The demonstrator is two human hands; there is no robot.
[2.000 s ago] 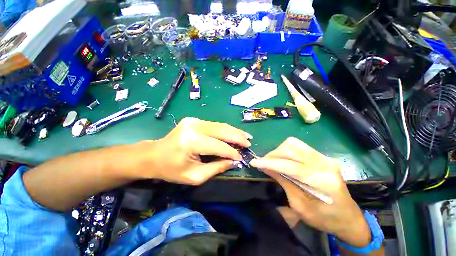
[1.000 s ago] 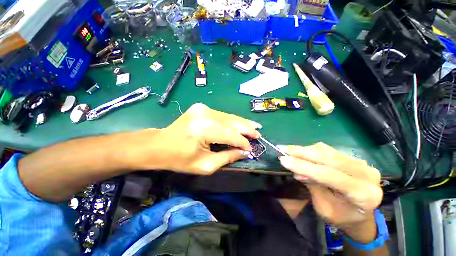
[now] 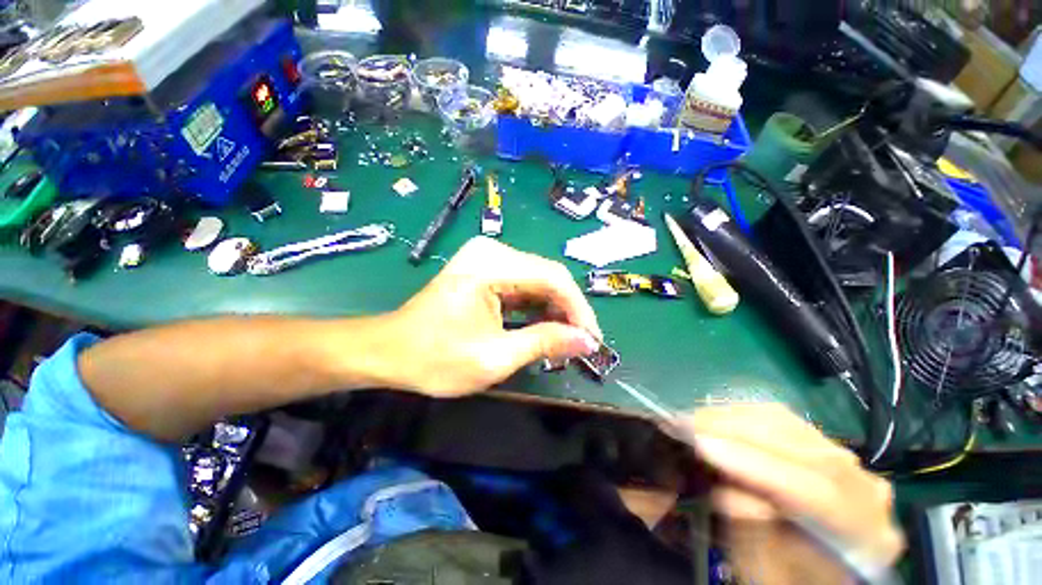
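My left hand (image 3: 491, 326) is at the front edge of the green bench, its thumb and fingertips pinching a small device module (image 3: 600, 361). The module is dark with a bright metal rim and lies at or just above the mat; whether it touches is unclear. My right hand (image 3: 788, 486) is blurred, lower right, holding thin silver tweezers (image 3: 651, 406) like a pencil. The tweezers point toward the module, with their tip a little right of it, apart from it.
Behind lie a spare module (image 3: 634, 283), white paper (image 3: 611, 243), a marker pen (image 3: 443, 216) and a coiled white cable (image 3: 320, 248). A wooden-handled tool (image 3: 711, 280), black handle (image 3: 777, 299) and fan (image 3: 963, 329) are right. Blue bins (image 3: 571, 145) stand at the back, a blue power unit (image 3: 217, 126) left.
My right hand has moved down and right with the tweezers, whose tip has left the module. My left hand still holds the module, now slightly lower and further right. The camera view has tilted up.
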